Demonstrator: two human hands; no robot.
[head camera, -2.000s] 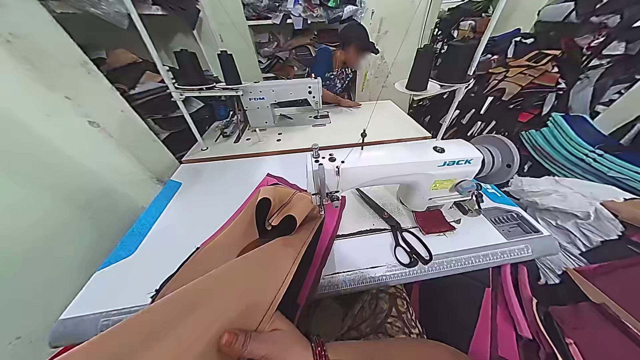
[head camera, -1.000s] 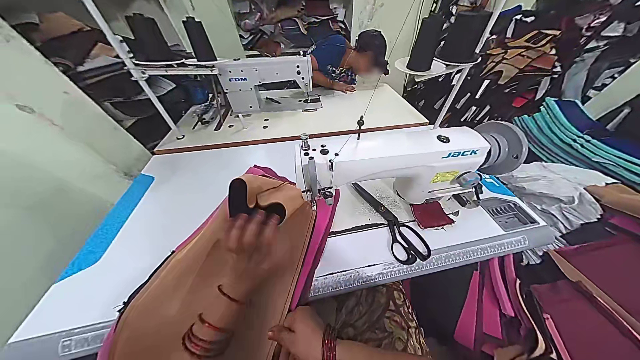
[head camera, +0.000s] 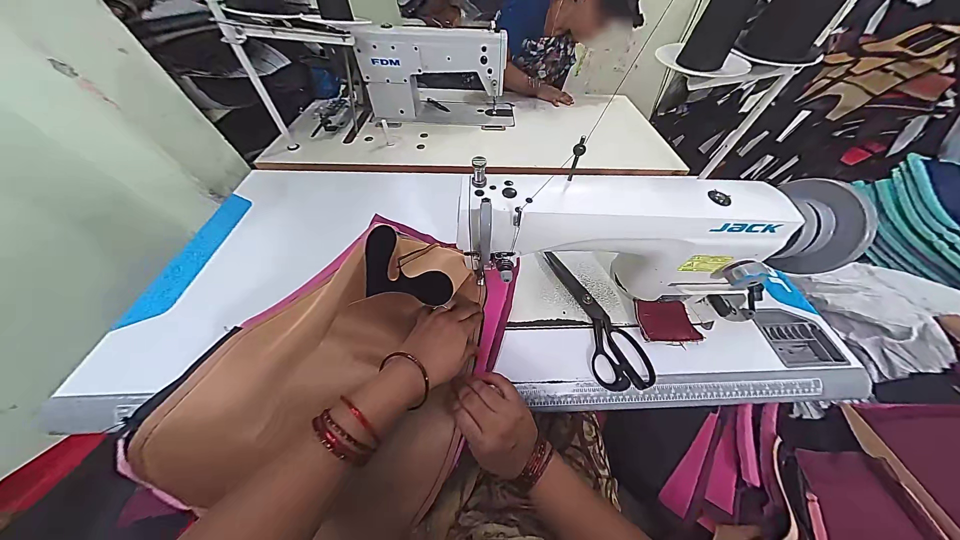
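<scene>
Tan fabric panels (head camera: 300, 375) with a black underside and pink fabric (head camera: 495, 315) along the edge lie at the needle of a white Jack sewing machine (head camera: 615, 217). My left hand (head camera: 446, 337) lies on the tan fabric just in front of the presser foot, its fingers toward the seam edge. Nearer the table's front edge, my right hand (head camera: 495, 420) pinches the layered edge of the fabric. Beyond my left hand, the fabric folds up and shows a black curl (head camera: 409, 277). Black-handled scissors (head camera: 600, 322) rest right of the needle.
A maroon fabric scrap (head camera: 670, 321) lies under the machine arm. Behind stands a second sewing machine (head camera: 435, 71), with a person's hand (head camera: 555, 95) on its table. White cloth (head camera: 885, 315) and teal stacked pieces (head camera: 911, 217) are at the right, pink and maroon pieces (head camera: 862, 487) below.
My left hand has moved from the folded black part toward the seam edge near the presser foot. My right hand is now further up along the fabric edge. The view has moved closer.
</scene>
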